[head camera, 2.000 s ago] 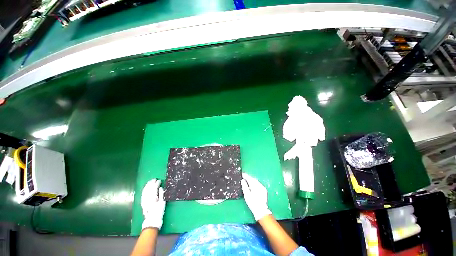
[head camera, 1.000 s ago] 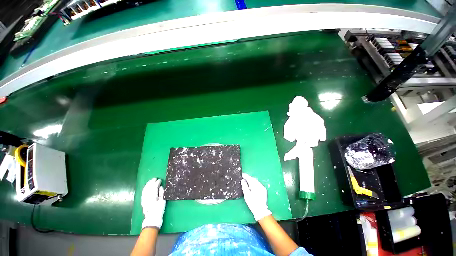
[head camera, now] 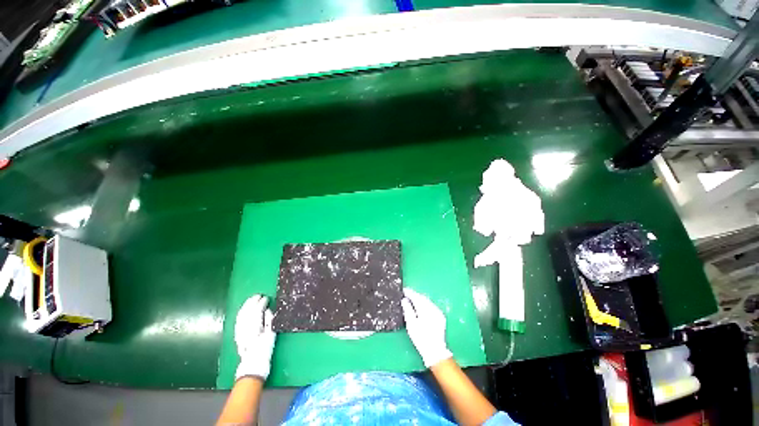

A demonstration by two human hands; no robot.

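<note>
A black pad with white specks (head camera: 339, 285) lies flat over a pale round turntable (head camera: 349, 335), whose edge shows above and below it, on the lighter green mat (head camera: 349, 215). My left hand (head camera: 255, 336), in a white glove, rests at the pad's left edge near the lower corner. My right hand (head camera: 425, 327), also gloved, rests at the pad's right edge. The fingertips are at the pad's sides; whether they press on it is hard to tell.
Right of the mat lies a white cartridge (head camera: 510, 287) with a green end cap and crumpled white material (head camera: 508, 204) at its far end. Further right is a black tray (head camera: 592, 333) with crumpled plastic and a yellow tool. A white box (head camera: 76, 285) stands left. A white rail crosses behind.
</note>
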